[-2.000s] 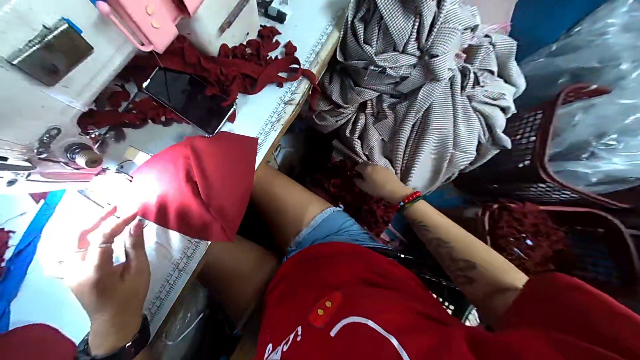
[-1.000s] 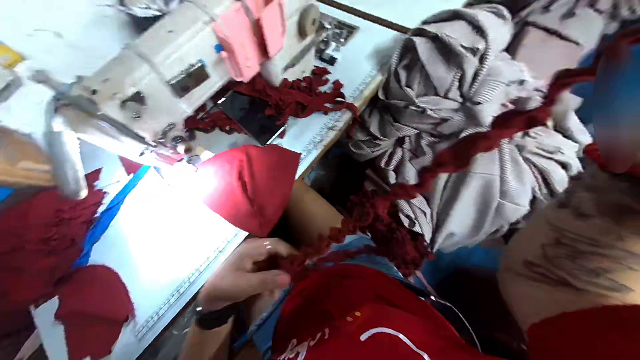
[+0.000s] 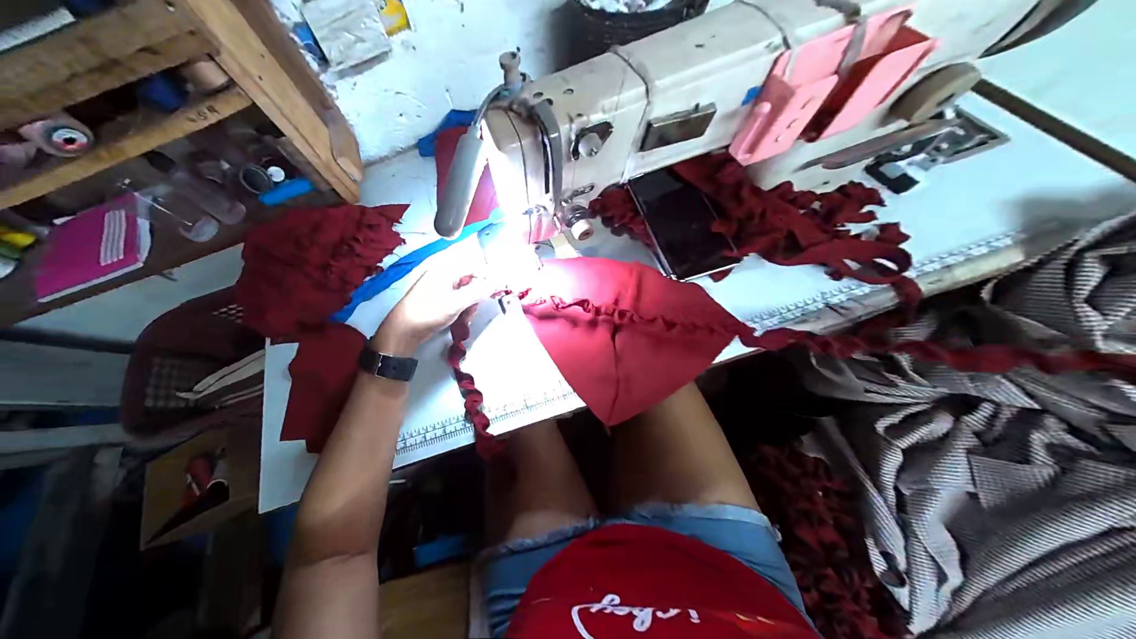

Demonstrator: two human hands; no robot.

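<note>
My left hand is at the needle area of a white sewing machine, its fingers on a ruffled dark red fabric strip whose end hangs over the table's front edge. Bright lamp glare washes out the fingertips. From there the strip runs right, across a red fabric panel lying partly under the machine head, and on past the right edge of the view. The panel's pointed corner overhangs the table edge above my lap. My right hand is out of view.
A phone lies among red ruffled scraps behind the panel. More red fabric and a blue strip lie left. Striped grey cloth is heaped at right. A wooden shelf stands back left, above a basket.
My left hand has moved from near my lap up to the machine's needle area. The ruffled strip, earlier across my lap, now lies over the red panel. The view has shifted left.
</note>
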